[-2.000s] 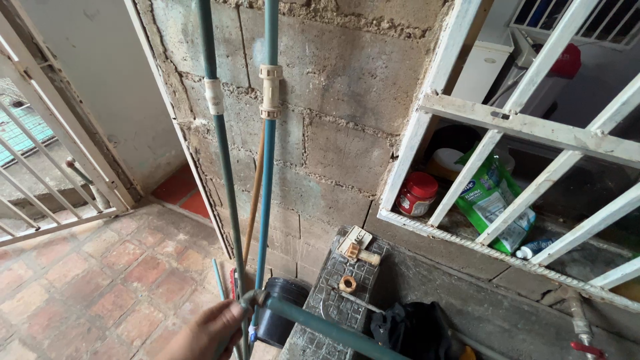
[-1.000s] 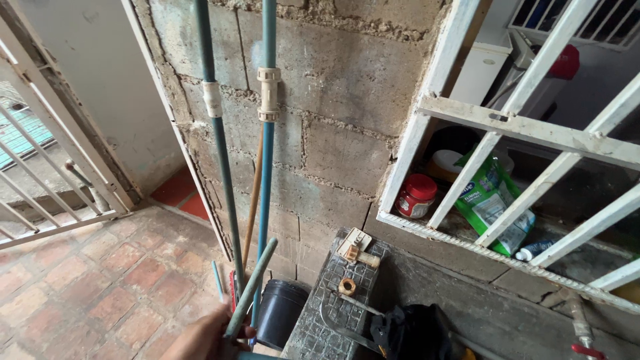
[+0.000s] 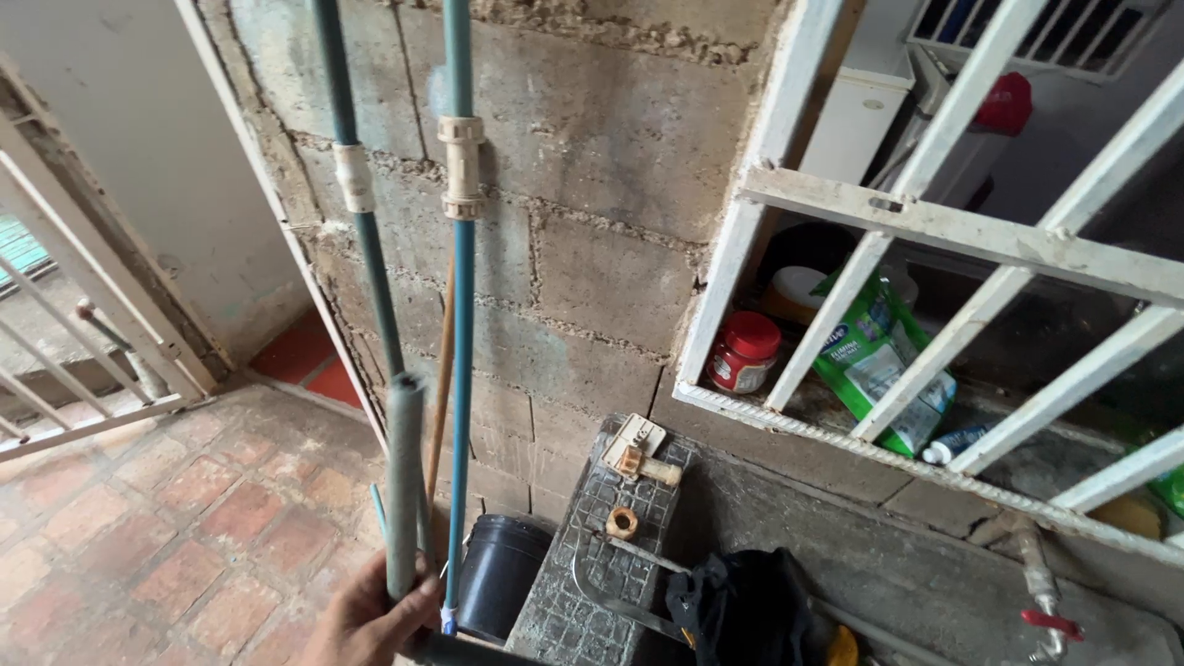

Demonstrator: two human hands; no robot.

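My left hand [image 3: 379, 610] grips a grey-green plastic pipe [image 3: 404, 481] near the bottom of the head view. The pipe stands almost upright, its open end in front of the left wall pipe [image 3: 370, 277]. A dark pipe length [image 3: 472, 649] runs right from beneath the hand; whether the two are joined cannot be told. Beside them a blue pipe [image 3: 462, 324] with a cream union coupling [image 3: 462, 168] runs down the block wall. On the ledge to the right lie a brass-coloured threaded ring [image 3: 622, 523] and a cream valve-like fitting [image 3: 652, 465]. My right hand is out of view.
A black bucket [image 3: 504, 573] stands on the floor left of the textured concrete ledge [image 3: 564, 601]. A curved metal frame [image 3: 615, 606] and black cloth [image 3: 749, 606] lie at the ledge. White window bars [image 3: 962, 240] and a red-handled tap [image 3: 1050, 624] are at the right.
The held pipe pointed to the lower right two seconds ago; one second ago a length rose tilted right from my left hand, and now it stands nearly upright.
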